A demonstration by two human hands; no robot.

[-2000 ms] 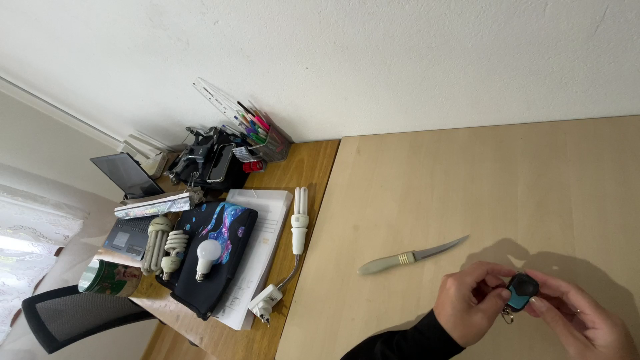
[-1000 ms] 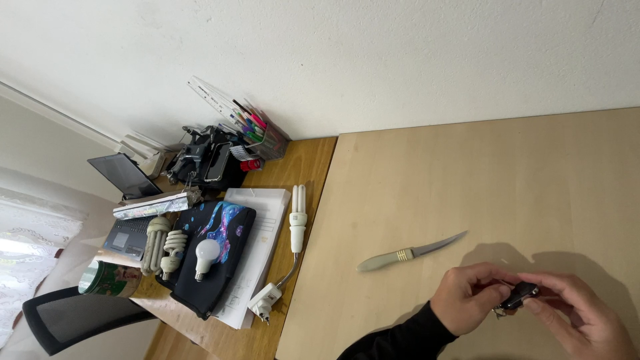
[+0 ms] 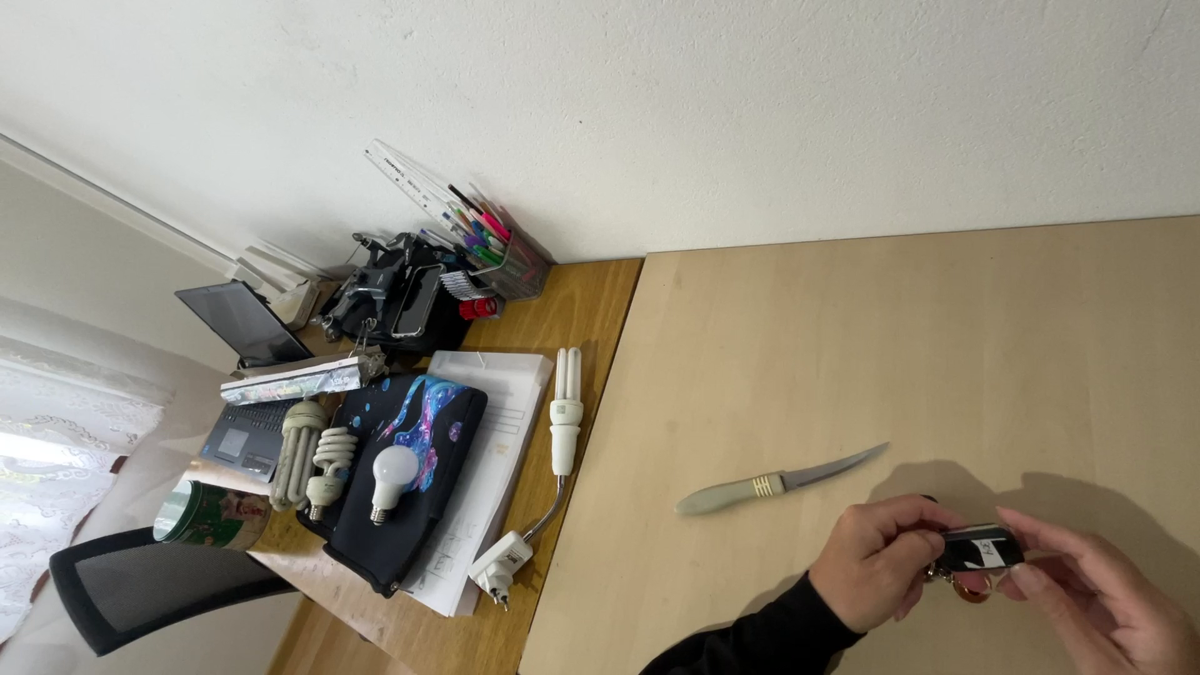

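My left hand point(image 3: 877, 562), in a black sleeve, grips a small black key fob point(image 3: 980, 547) between thumb and fingers at its left end. A white sticker with writing is on the fob's upper face. A metal key ring with a coppery round piece point(image 3: 972, 588) hangs below it. My right hand point(image 3: 1097, 586) touches the fob's right end with thumb and fingertips. Up and to the left of my hands, a knife point(image 3: 750, 489) with a pale grey-green handle and a curved blade lies on the light wooden table point(image 3: 797, 356), its tip pointing right.
On the adjoining wooden desk point(image 3: 600, 300) lie a compact fluorescent bulb point(image 3: 565, 412) in a plug-in flexible holder, papers point(image 3: 506, 403), a dark patterned sleeve point(image 3: 361, 506) bearing several bulbs, a laptop point(image 3: 244, 323) and a mesh pen holder point(image 3: 520, 272). A black chair point(image 3: 159, 591) stands at lower left.
The fob has been turned over in my hands: two seconds ago a blue-edged face showed, then a dark edge, and now the face with the white sticker. The knife has not moved.
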